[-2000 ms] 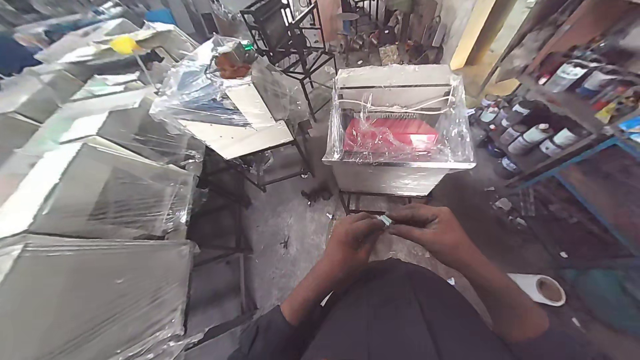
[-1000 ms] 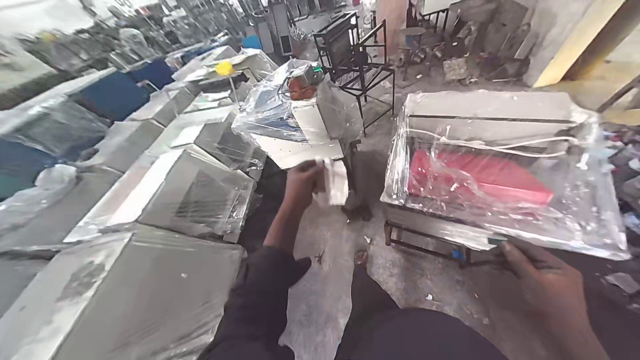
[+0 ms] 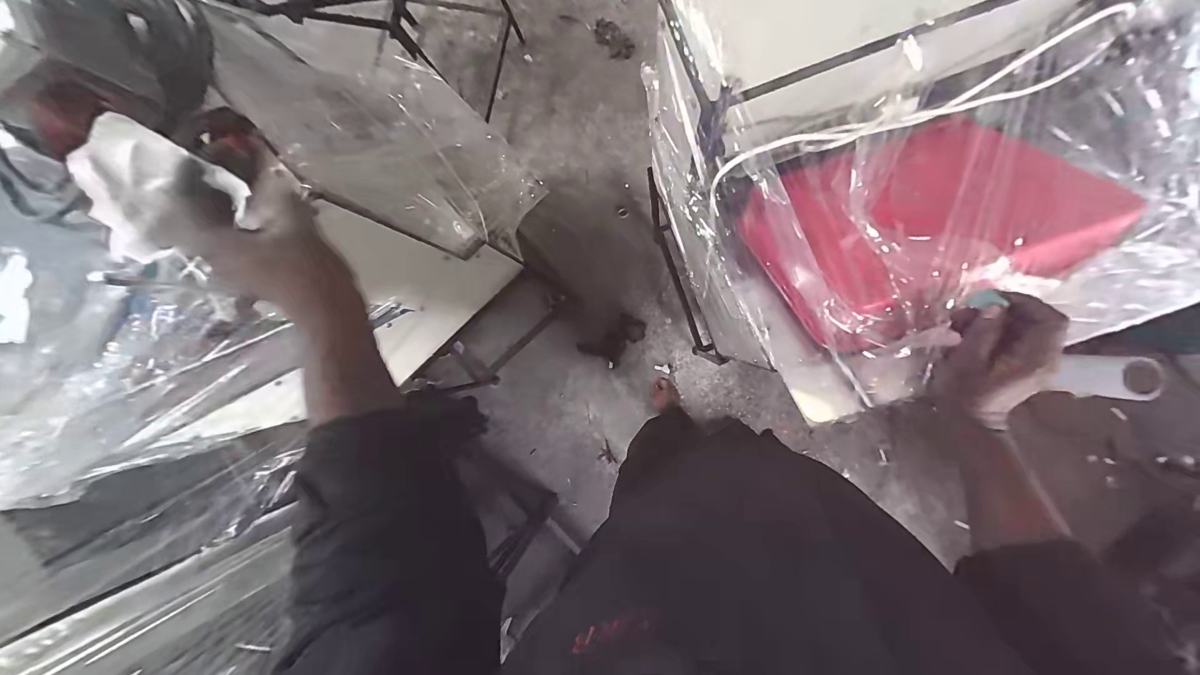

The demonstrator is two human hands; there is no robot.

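Observation:
At the upper left, my left hand (image 3: pixel 248 225) grips a crumpled white cloth or paper (image 3: pixel 141 187), blurred, over the plastic-wrapped unit on that side. Close to the cloth lies a dark red object (image 3: pixel 225 141) whose kind I cannot tell. On the right, my right hand (image 3: pixel 1008 356) has its fingers closed around a small green piece (image 3: pixel 986 299) at the near edge of the other plastic-wrapped unit. Under the clear film of that unit lie a red box-like object (image 3: pixel 937 206) and a white cord (image 3: pixel 816 139).
Dark metal legs (image 3: pixel 675 272) stand under the wrapped units. Between them runs a grey concrete floor (image 3: pixel 581 94) with small debris. A white roll (image 3: pixel 1106 375) lies beyond my right hand. More film-covered panels (image 3: pixel 187 581) are at the lower left.
My hands were together two seconds ago and are now far apart. My left hand has reached over the left wrapped unit with the white cloth or paper. The view has swung down and closer.

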